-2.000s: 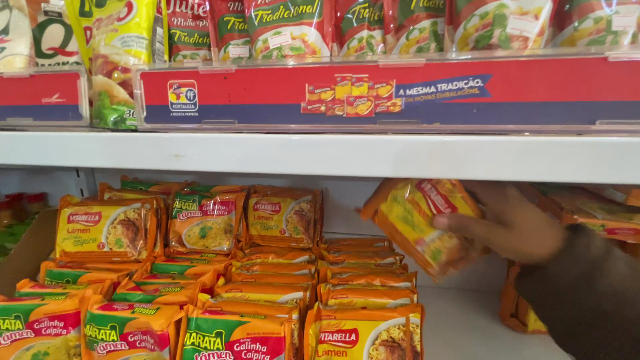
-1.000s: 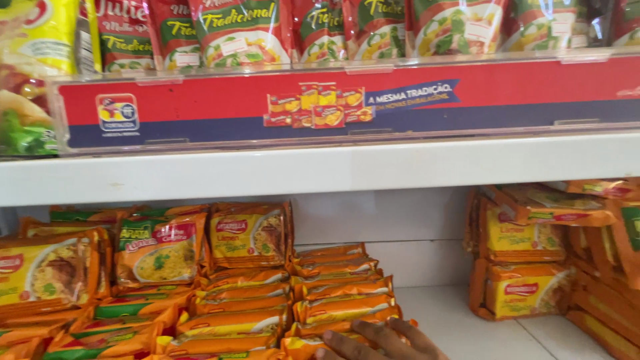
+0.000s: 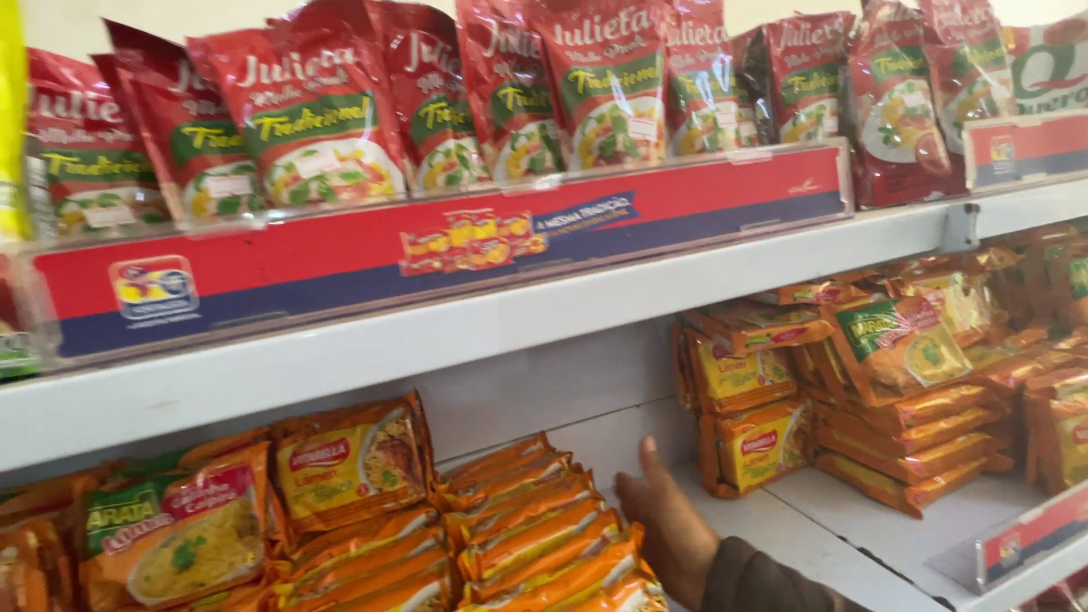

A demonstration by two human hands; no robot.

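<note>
My right hand (image 3: 667, 527), in a dark sleeve, reaches in from the lower right beside a row of orange instant noodle packets (image 3: 544, 527) standing on edge. One digit points up, and nothing shows in the hand; part of it is hidden by the packets, so contact is unclear. Left of this row, a yellow-fronted Vitarella noodle packet (image 3: 353, 463) leans upright behind another row. Beside it stands a green and yellow noodle packet (image 3: 178, 527). My left hand is out of view.
More noodle packets (image 3: 905, 433) are stacked on the right of the lower shelf. The white edge of the upper shelf (image 3: 510, 314) runs overhead, with a red and blue strip (image 3: 323, 246). Red Julieta pouches (image 3: 603, 85) stand above it. A clear-fronted label rail (image 3: 1033, 535) is at lower right.
Two seconds ago my right hand held a noodle packet above the rows; now no packet shows in it. It has come down beside the row's right side. The view has swung right and tilted.
</note>
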